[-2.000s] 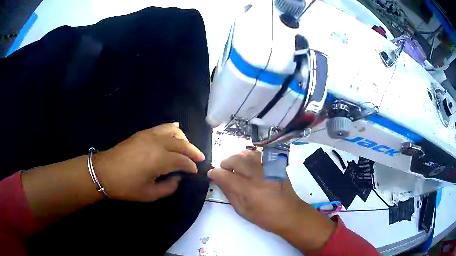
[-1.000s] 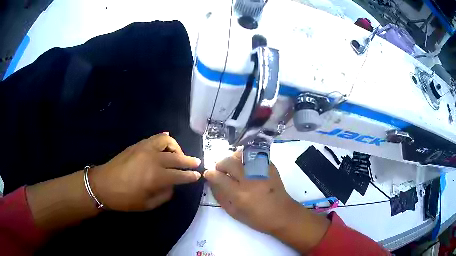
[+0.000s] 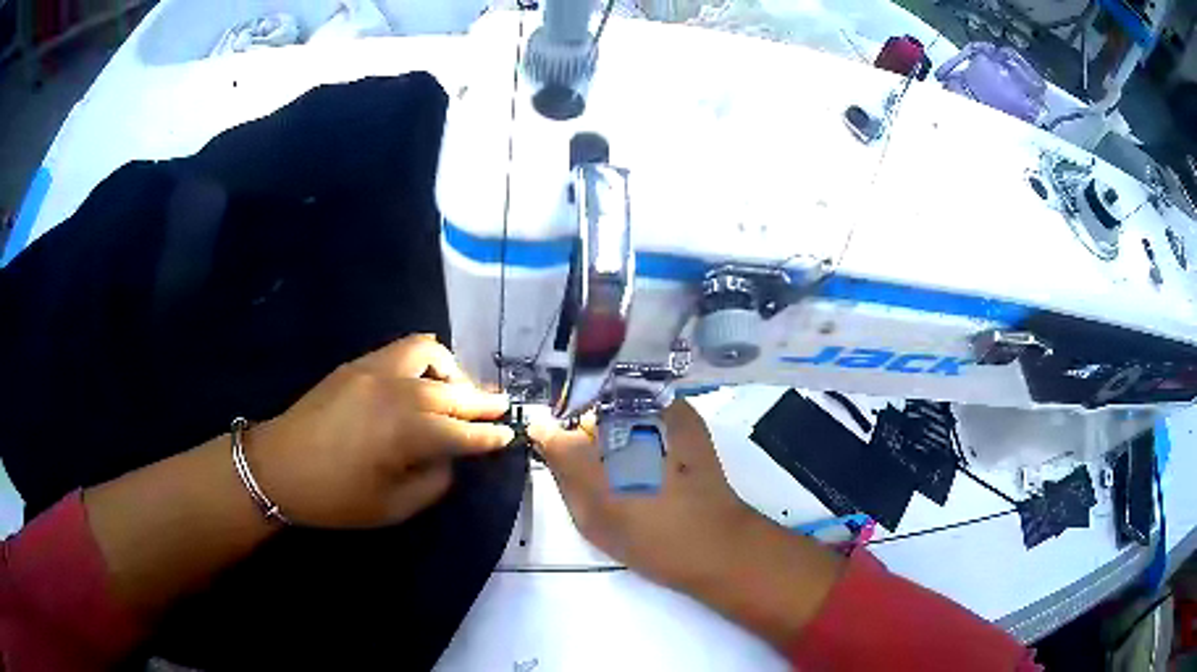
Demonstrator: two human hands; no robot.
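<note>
The black fabric (image 3: 250, 289) lies on the table left of the machine head, its right edge at the needle area. My left hand (image 3: 374, 433) lies on it and pinches that edge between thumb and fingers. My right hand (image 3: 643, 479) is on the other side of the edge, its fingertips at the same spot; part of it is hidden under the machine head. The presser foot (image 3: 520, 423) shows small and dark at the fingertips. The white Jack sewing machine (image 3: 814, 302) reaches over the right hand. Whether the needle is in the cloth cannot be told.
Black cut pieces (image 3: 840, 460) lie under the machine arm, with a smaller dark scrap (image 3: 1057, 505) further right. A blue and pink tool handle (image 3: 853, 529) shows beside my right wrist. A purple object (image 3: 991, 82) stands behind the machine.
The view has shifted, so the machine appears further left and more level. The fabric edge and the fingertips now sit at the presser foot. Both hands keep their pinch on the edge.
</note>
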